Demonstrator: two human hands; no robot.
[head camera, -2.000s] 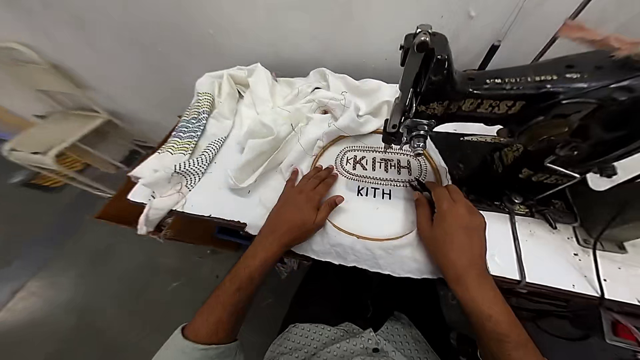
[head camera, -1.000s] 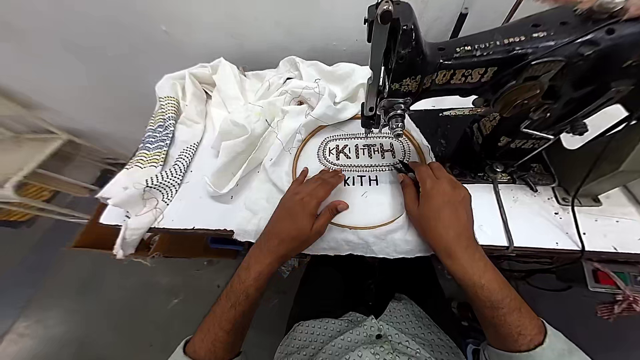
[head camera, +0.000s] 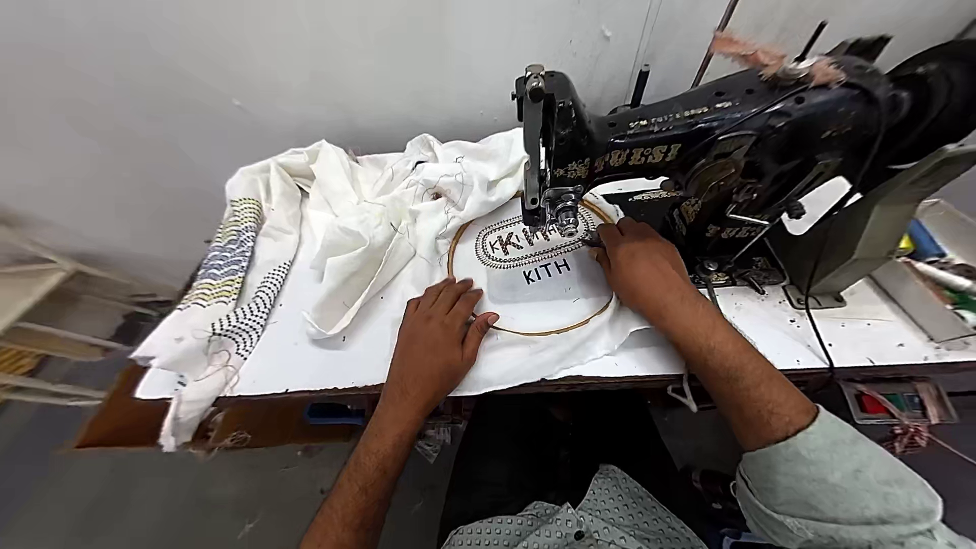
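Note:
White cloth (head camera: 545, 305) is stretched in a round wooden embroidery hoop (head camera: 560, 333) under the needle end of a black sewing machine (head camera: 564, 213). An oval stitched border (head camera: 488, 258) encloses dark stitched lettering, partly hidden behind the presser area. More dark lettering (head camera: 547, 271) is below the oval. My left hand (head camera: 438, 343) rests palm down at the hoop's lower left rim, fingers on the cloth and thumb spread. At the hoop's right side, my right hand (head camera: 637, 263) has bent fingers around a small dark object (head camera: 591, 239), mostly hidden by the fingertips.
Bunched white cloth (head camera: 358, 221) with loose threads lies left of the hoop, its patterned strip (head camera: 225, 259) hanging over the table edge. The machine's arm (head camera: 686, 130) spans the right side. A box of colored items (head camera: 934, 297) is at far right. A wall stands behind.
The hoop has shifted farther under the needle end and turned slightly, so the lettering now slants. My left hand has moved from beside the lettering to the hoop's lower left rim.

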